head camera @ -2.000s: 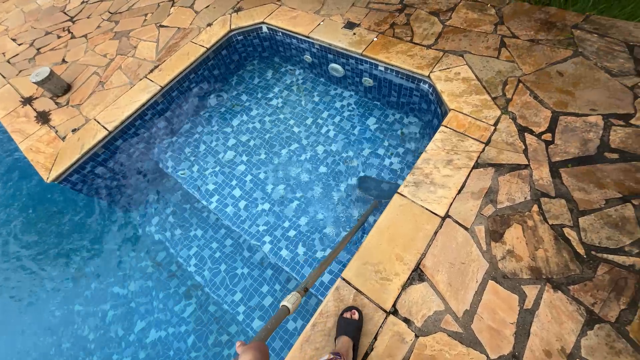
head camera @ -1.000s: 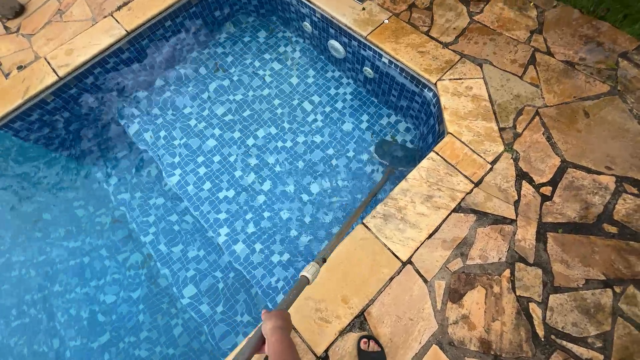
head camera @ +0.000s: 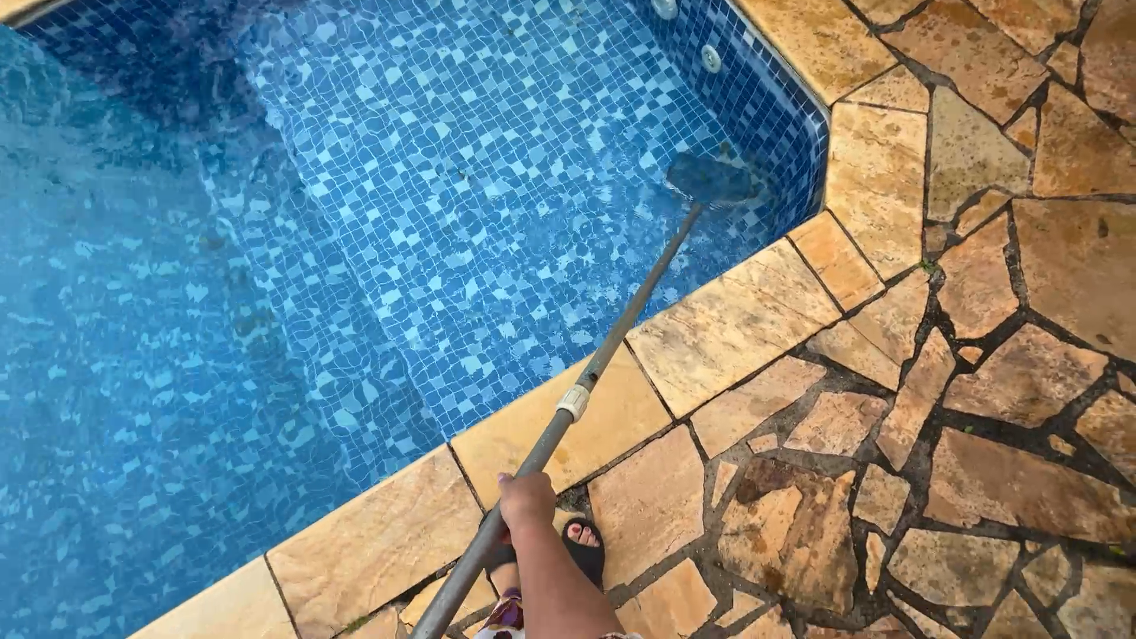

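Note:
My right hand (head camera: 526,502) is closed around a grey telescopic pole (head camera: 546,435), which has a white locking collar (head camera: 573,403). The pole slants up and right over the stone coping and into the pool. At its far end a dark, flat pool-net or brush head (head camera: 710,179) lies in the water near the angled corner, blurred by ripples. The pole's near end runs out of view at the bottom. My left hand is not in view.
Pale stone coping (head camera: 741,324) edges the blue-tiled pool (head camera: 497,177), with irregular stone paving (head camera: 1021,484) to the right. Round white fittings (head camera: 711,59) are set in the pool wall. My feet in black sandals (head camera: 584,552) stand beside the coping.
The submerged head has moved nearer the angled corner since the first frame. My hand and forearm now show more fully, on the pole. The view has shifted.

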